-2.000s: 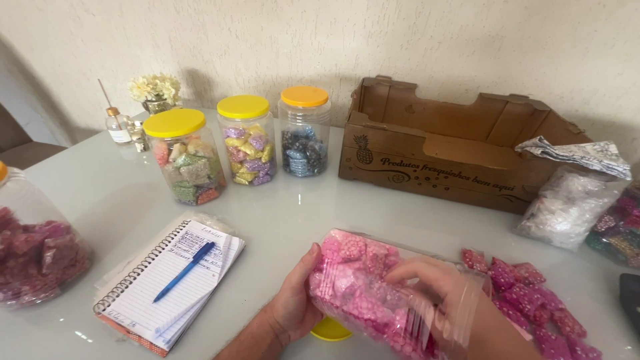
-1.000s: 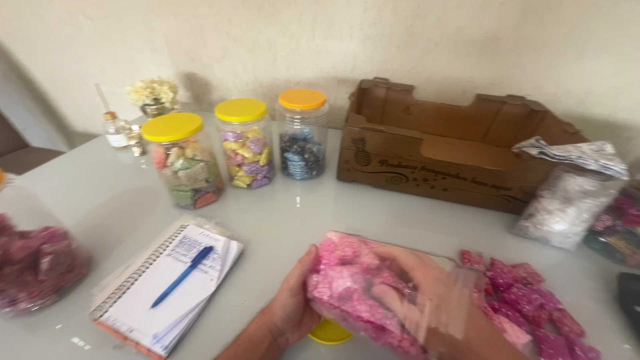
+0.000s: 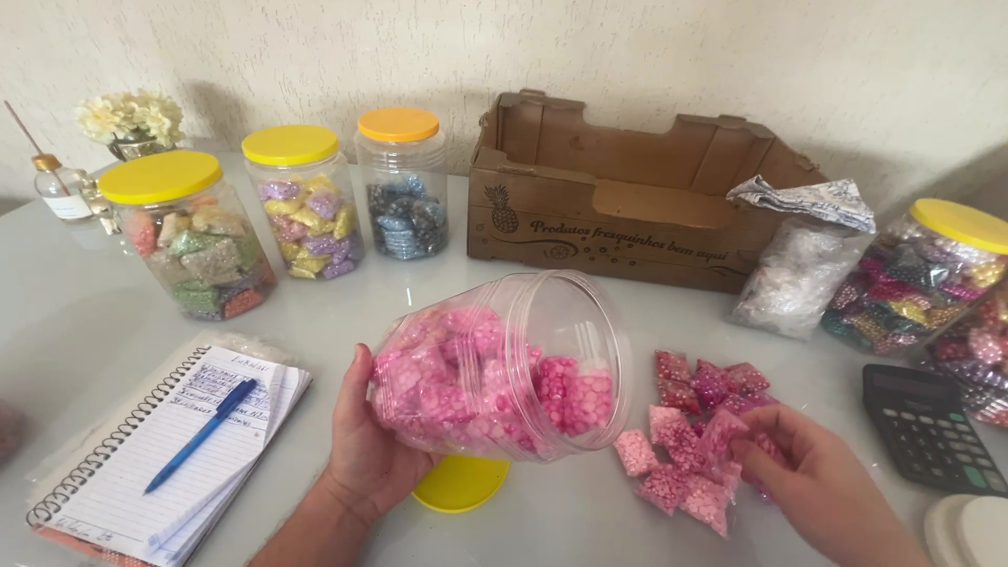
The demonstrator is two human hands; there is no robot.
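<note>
My left hand (image 3: 374,457) holds an uncapped clear plastic jar (image 3: 472,370) by its base, tilted on its side with the mouth toward the right. Small packets of pink beads fill much of it. Beneath the jar a yellow lid (image 3: 461,484) lies on the table. My right hand (image 3: 795,465) pinches a small pink bead packet (image 3: 720,437) between thumb and fingers, over a pile of pink and red bead packets (image 3: 677,449) right of the jar's mouth.
Lidded jars of green (image 3: 197,260), yellow-purple (image 3: 315,220) and blue packets (image 3: 405,205) stand behind. A cardboard box (image 3: 606,252), a bag of clear plastic (image 3: 795,276) and a multicoloured jar (image 3: 906,291) are back right. A spiral notebook (image 3: 118,488) with a pen (image 3: 201,433) lies left; a calculator (image 3: 929,425) lies right.
My right hand has moved from the jar to the loose packets on the right and taken hold of one. The jar's open mouth now shows plainly.
</note>
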